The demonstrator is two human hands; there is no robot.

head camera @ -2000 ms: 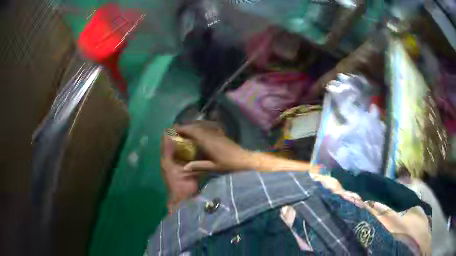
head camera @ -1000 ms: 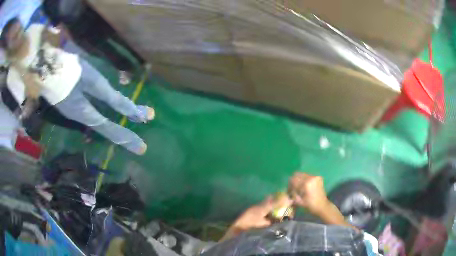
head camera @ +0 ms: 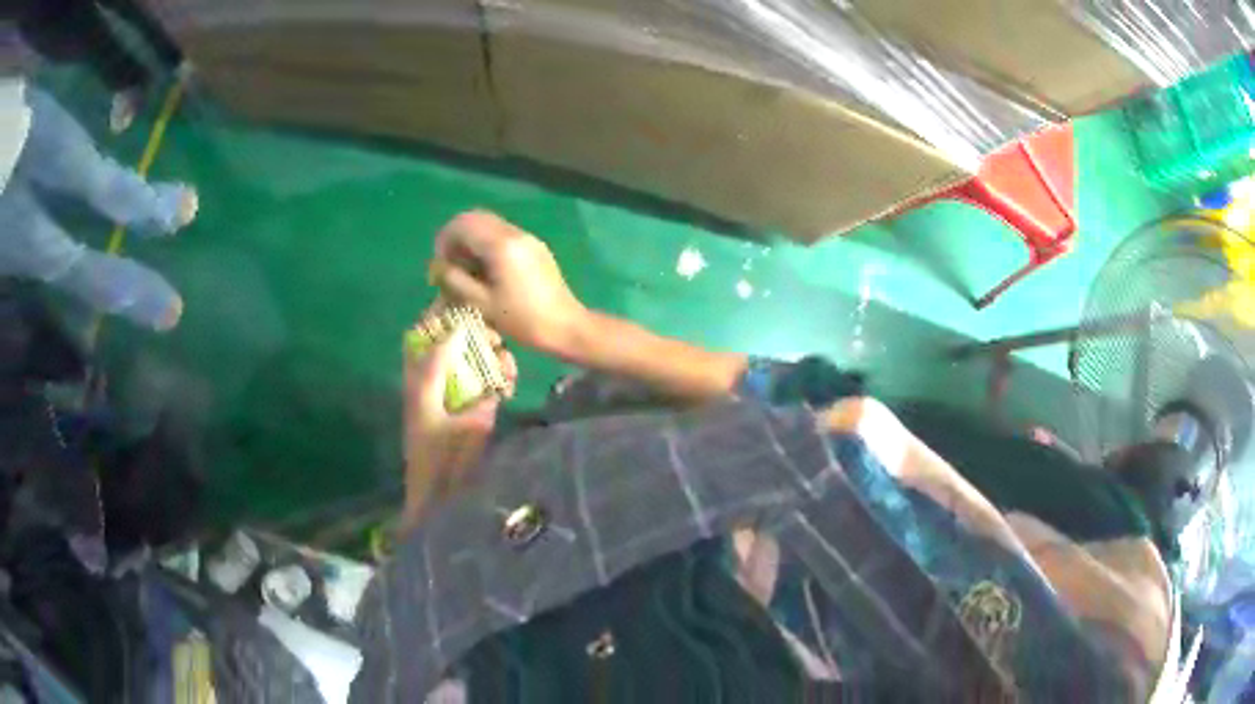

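A small yellow-green packet (head camera: 471, 369) with a striped edge is in my left hand (head camera: 443, 429), below and left of the picture's centre. My left fingers wrap around its sides. My right hand (head camera: 507, 279) is just above the packet's upper end, with its fingers bent inward. Blur hides whether the right fingertips hold anything. Both hands are bare and away from any bench.
Stretch-wrapped cartons (head camera: 661, 131) line the far side of the green floor (head camera: 324, 261). A red stool (head camera: 1030, 186), green crate (head camera: 1195, 127) and pedestal fan (head camera: 1149, 323) stand to the right. A person's legs (head camera: 90, 220) show at left. Cluttered items (head camera: 286, 589) lie at lower left.
The view has swung round from the shelves to the wrapped cartons and floor. My hands now show farther left and higher than one second ago, still with the packet. The fan has come into view.
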